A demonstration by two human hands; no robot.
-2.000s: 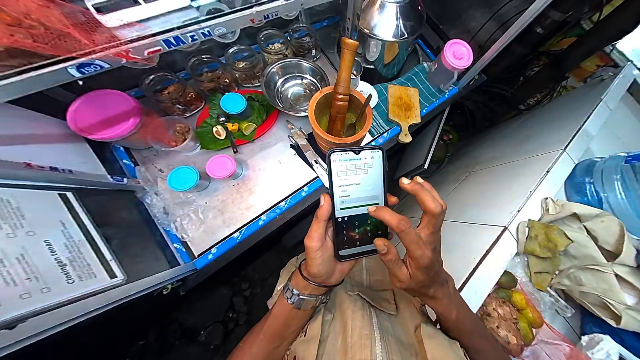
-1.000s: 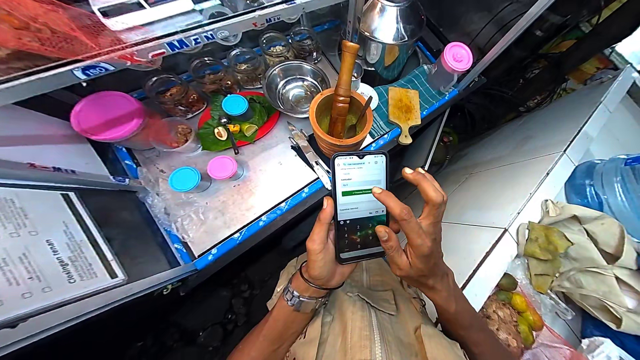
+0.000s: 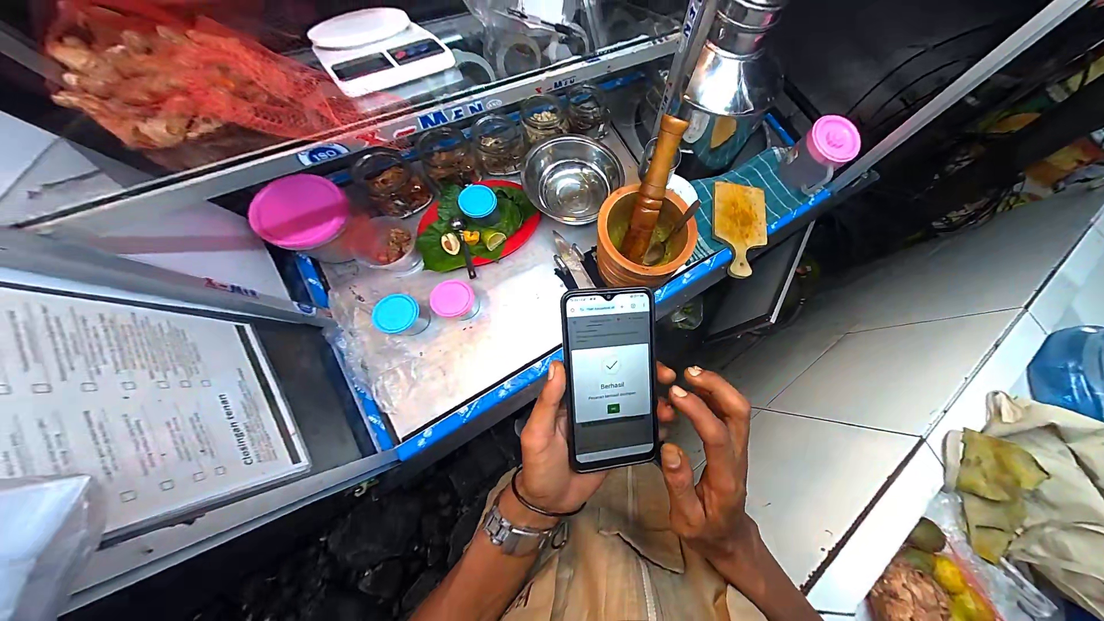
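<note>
A smartphone (image 3: 611,379) lies upright in my left hand (image 3: 556,448), which wears a metal wristwatch and a dark band. Its lit screen shows a white pop-up with a check mark and a green button. My right hand (image 3: 711,457) is beside the phone's right edge, fingers bent and apart, holding nothing. Just beyond the phone stands a wooden mortar (image 3: 617,263) with a pestle (image 3: 654,185) and a spoon in it. Metal utensils (image 3: 573,263) lie left of the mortar.
On the counter are a steel bowl (image 3: 573,179), a red plate (image 3: 521,237) with leaves and cut fruit, glass jars (image 3: 447,155), pink-lidded and blue-lidded containers (image 3: 396,314), and a small wooden board (image 3: 739,216). A kitchen scale (image 3: 379,52) sits behind glass. Tiled ledge (image 3: 888,362) at right.
The phone's screen has changed from a form with a keyboard to a pop-up with a check mark. My right fingers, over the screen before, have moved off it to the right.
</note>
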